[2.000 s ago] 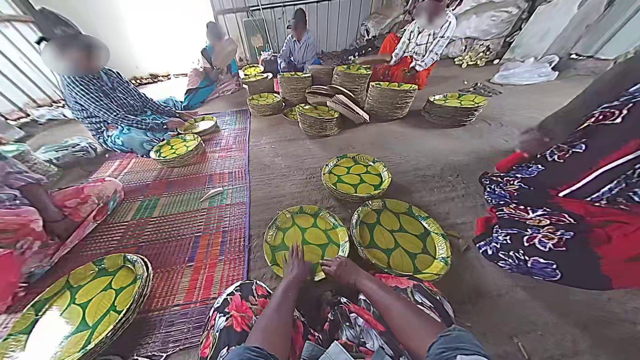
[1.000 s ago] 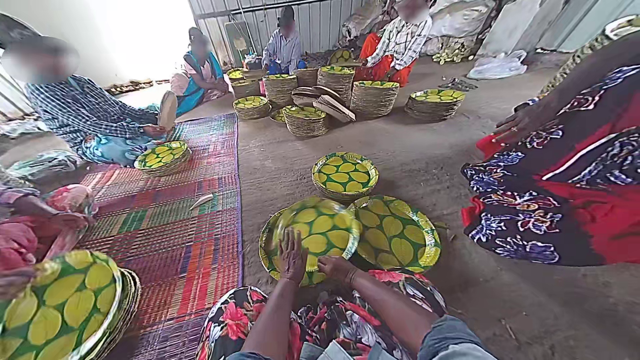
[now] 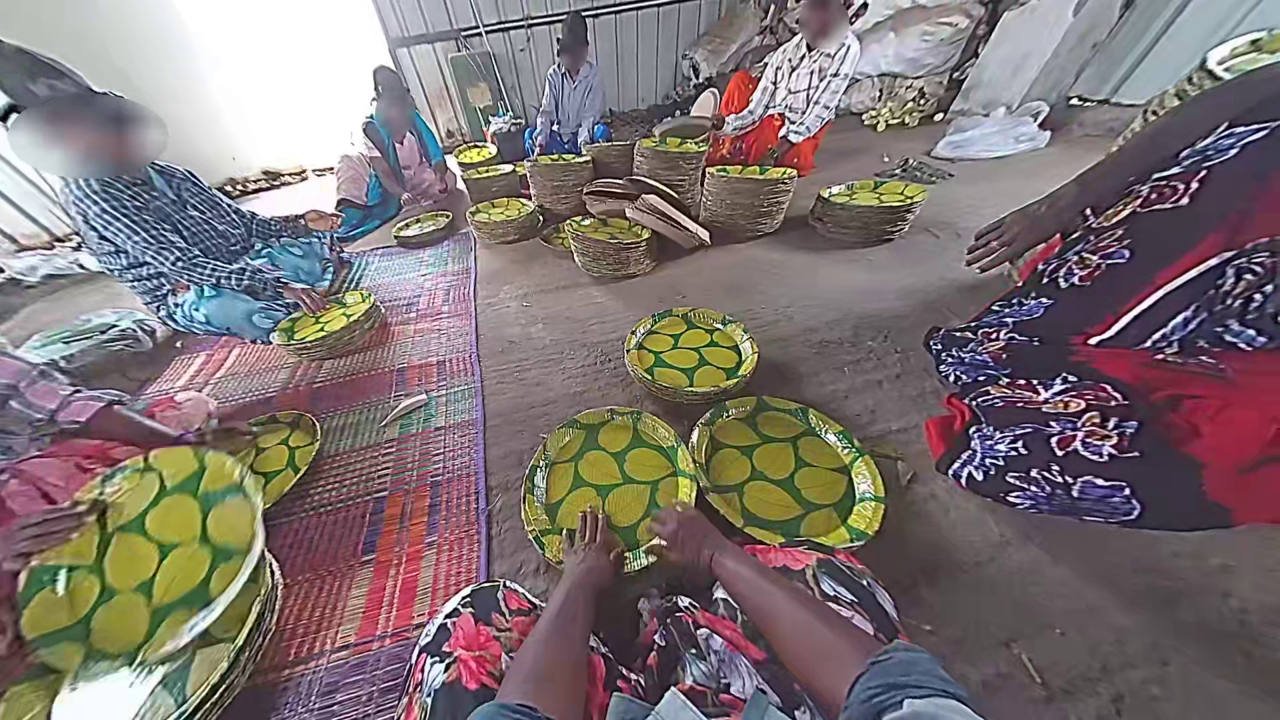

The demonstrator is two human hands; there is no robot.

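In front of me on the floor lies a round leaf-patterned plate (image 3: 610,465), green and yellow with a shiny face. My left hand (image 3: 592,550) rests on its near part with the fingers apart. My right hand (image 3: 688,535) is at the near right rim, its fingers bent; whether they pinch the rim cannot be told. Beside it on the right, close against the rim, is a larger-looking patterned plate (image 3: 785,475). A short stack of such plates (image 3: 690,352) stands just beyond the two.
A woven striped mat (image 3: 400,500) lies on the left, with seated people and plate stacks (image 3: 335,325). Tall plate stacks (image 3: 748,205) stand farther back. Close on the right is a person in a dark and red patterned garment (image 3: 1130,400).
My left hand has moved down the plate toward its near rim. At the left, a co-worker's plate is now lifted above a stack, and another plate shows behind it.
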